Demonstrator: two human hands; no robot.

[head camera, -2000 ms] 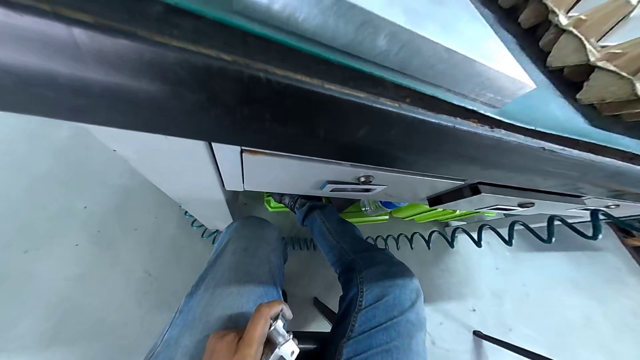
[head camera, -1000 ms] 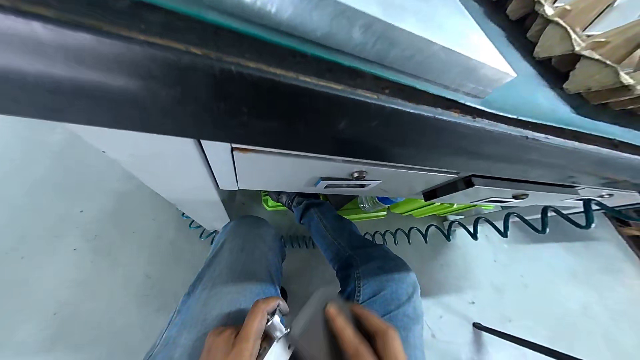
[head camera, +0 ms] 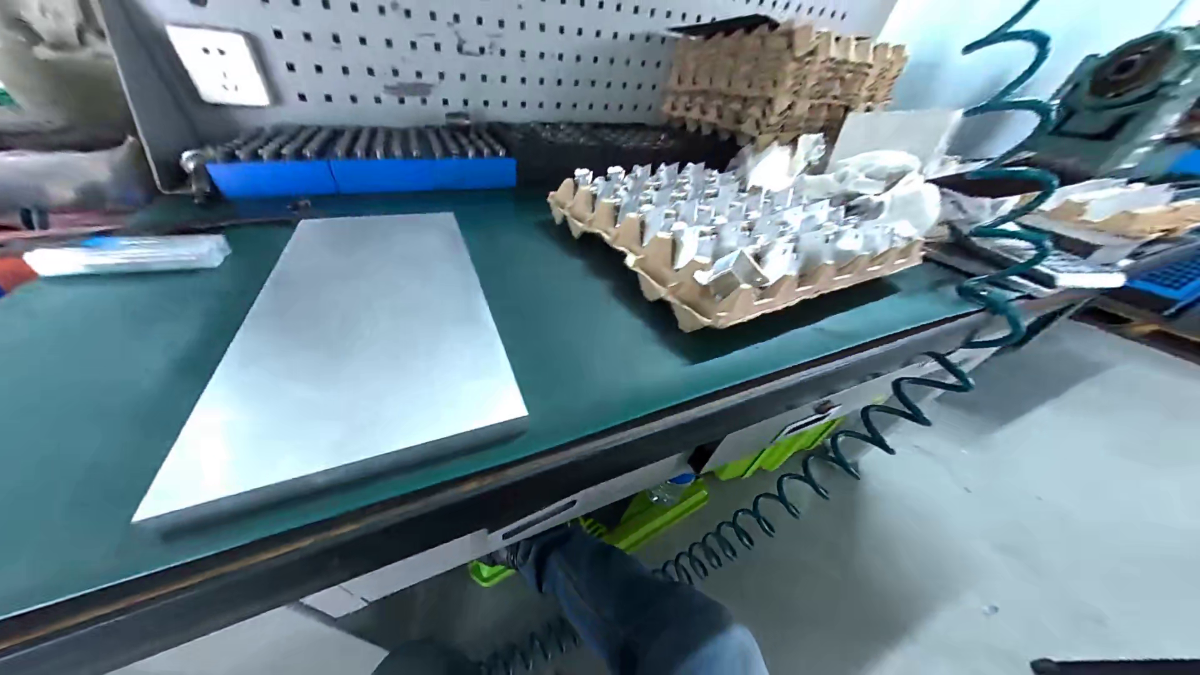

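Neither my left hand nor my right hand shows in the head view now. A flat metal plate (head camera: 347,337) lies on the green bench top (head camera: 562,375), its near edge close to the bench's front. Right of it, a molded pulp tray (head camera: 694,305) holds many small silvery metal parts (head camera: 722,220) standing in its cups. Crumpled white wrapping (head camera: 872,187) lies over the tray's back right part.
Stacked pulp trays (head camera: 778,80) stand by the pegboard (head camera: 506,56). A blue-fronted rack (head camera: 366,175) of metal rods is at the back. A coiled green hose (head camera: 900,403) hangs along the bench's right front. A plastic-wrapped item (head camera: 131,255) lies at left.
The view has swung up from my lap to the bench top. Both hands, seen one second ago low in view with a small metal part, are out of view.
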